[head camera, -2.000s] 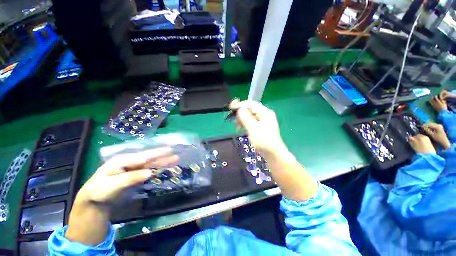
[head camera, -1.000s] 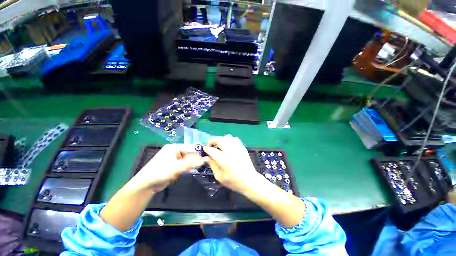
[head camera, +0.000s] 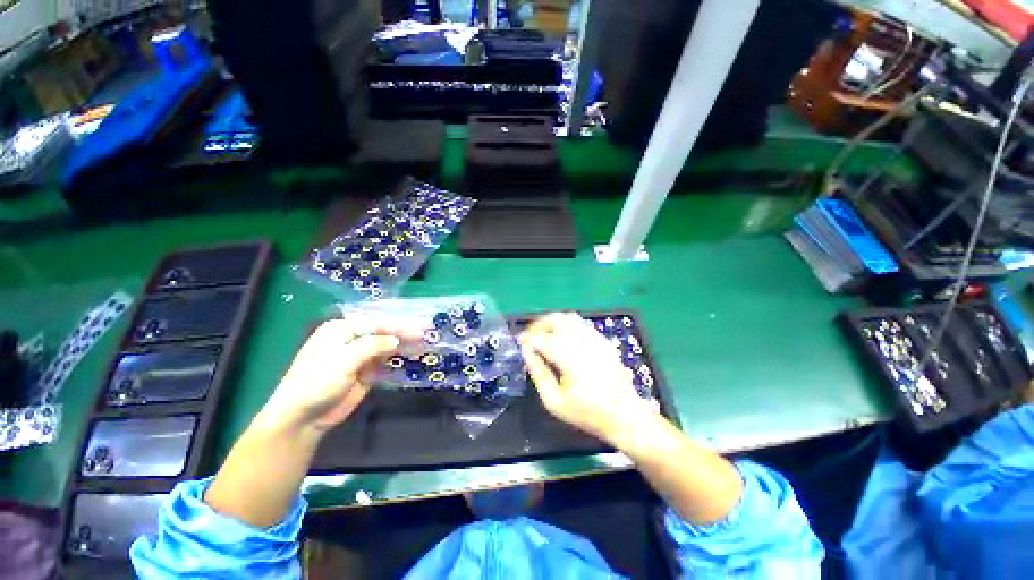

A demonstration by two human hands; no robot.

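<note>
My left hand [head camera: 329, 368] grips the left edge of a clear plastic bag [head camera: 459, 351] that holds several dark parts with gold or white rings. My right hand [head camera: 573, 368] is at the bag's right edge with its fingers bent together; the fingertips seem to pinch the bag's edge. Both hands are above a long black compartment tray [head camera: 397, 442]. Ring-faced parts [head camera: 627, 340] lie in the tray's right compartment, partly hidden by my right hand. The bag hides much of the tray's middle.
A second bag of ringed parts [head camera: 391, 238] lies behind the tray. Black trays [head camera: 518, 221] stand further back. A metal upright [head camera: 680, 125] rises behind right. A long tray of glossy panels [head camera: 164, 374] is at left. A neighbour's parts tray [head camera: 930, 363] and blue sleeve are at right.
The hands were together over the bag a second ago; now they are apart with the bag spread flat between them. Earlier still, my right hand was raised away from the bag.
</note>
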